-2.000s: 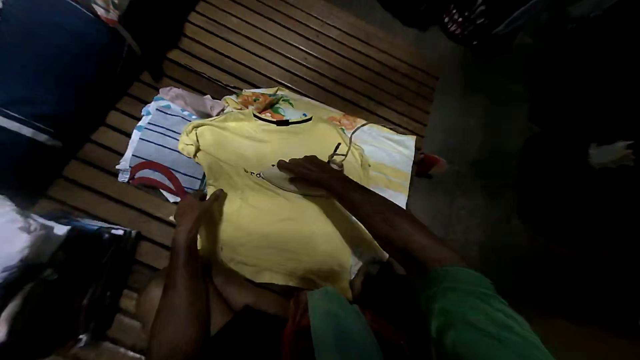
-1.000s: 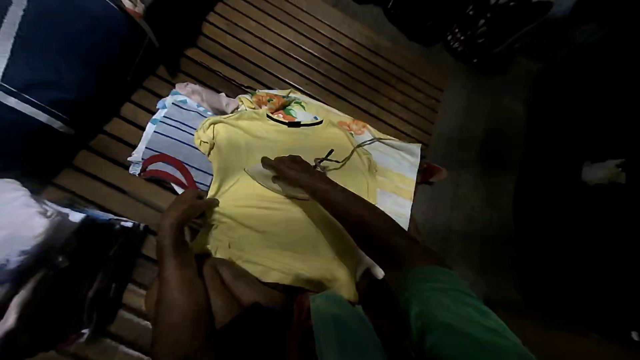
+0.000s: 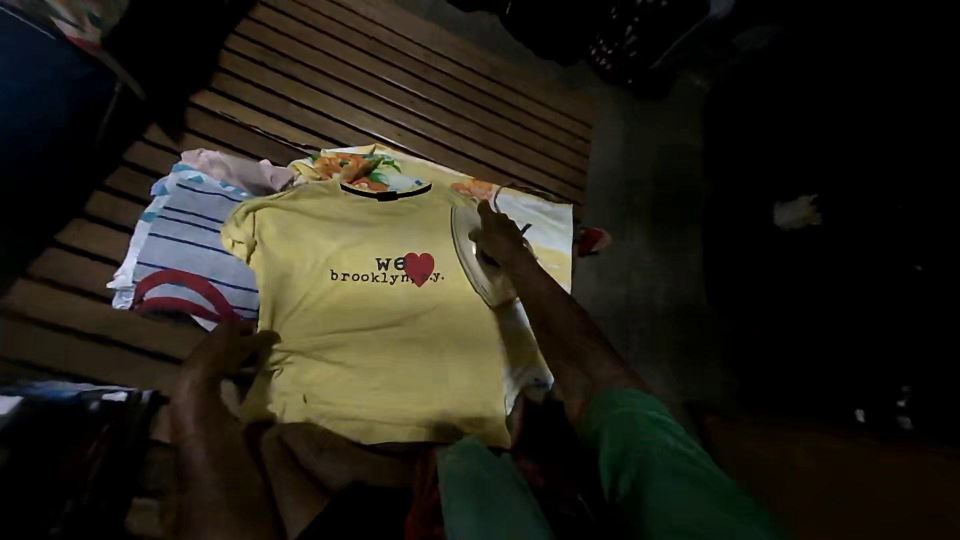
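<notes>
A yellow T-shirt (image 3: pixel 375 337) with a dark collar band, printed lettering and a red heart lies spread over a floral cloth (image 3: pixel 540 217). My right hand (image 3: pixel 499 236) grips a pale clothes iron (image 3: pixel 480 262), which rests at the shirt's right side near the sleeve, its cord running behind the hand. At the shirt's lower left edge is my left hand (image 3: pixel 232 349), its fingertips touching the fabric; whether they pinch it I cannot tell. Left of the shirt lies a blue-grey striped garment (image 3: pixel 195 240) with a red band.
Everything lies on a slatted wooden platform (image 3: pixel 420 82). A pinkish cloth (image 3: pixel 236 171) sits behind the striped garment. Dark clothes (image 3: pixel 67 450) are heaped at the lower left, and a dark blue item (image 3: pixel 45 97) stands at the upper left. A small red object (image 3: pixel 592 240) lies by the platform's right edge.
My right hand has moved the iron from the middle of the shirt's chest to its right side, uncovering the print and heart. My left hand stays by the shirt's left edge.
</notes>
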